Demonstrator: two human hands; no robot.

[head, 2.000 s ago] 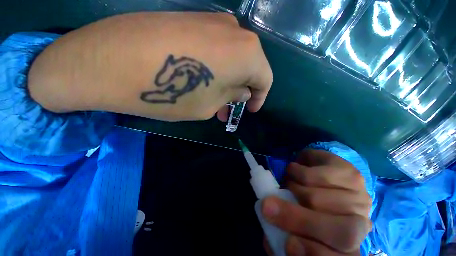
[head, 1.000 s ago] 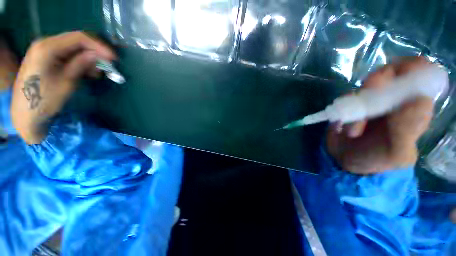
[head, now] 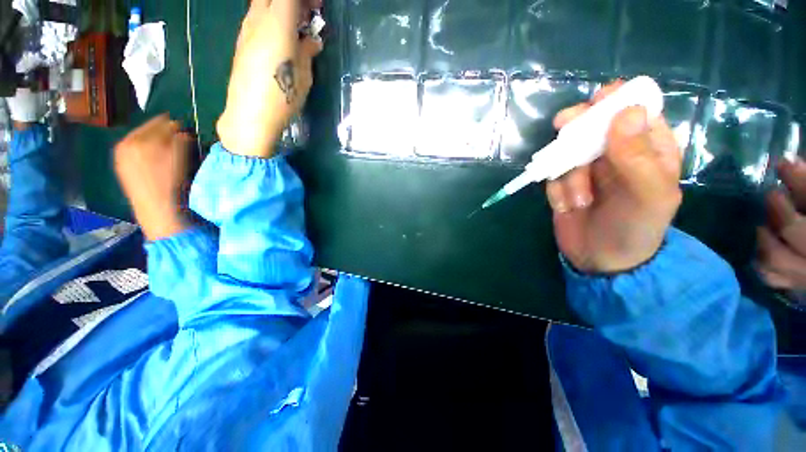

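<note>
My right hand (head: 619, 190) grips a white squeeze bottle (head: 594, 128). The bottle's thin green needle tip (head: 497, 198) points down and left, above the dark green mat. My left hand (head: 268, 84), with a mark on its back, reaches up to the top edge, where its fingers are partly cut off. A small shiny white bit (head: 314, 25) shows by these fingers; whether they hold it is unclear. A clear blister tray (head: 508, 115) with glaring rectangular pockets lies behind and partly under my right hand.
A neighbour's hand (head: 156, 172) is close left of my left arm; another person's hand (head: 782, 234) is at the right edge. At the upper left are a crumpled white cloth (head: 144, 60), an orange-brown box (head: 95, 78) and another blue sleeve (head: 34, 181). The bench's front edge (head: 442, 296) crosses below.
My left hand has left the needle tip and moved away to the top edge. My right hand moved right, still holding the bottle, its needle now pointing down-left. The view has shifted, showing more neighbours.
</note>
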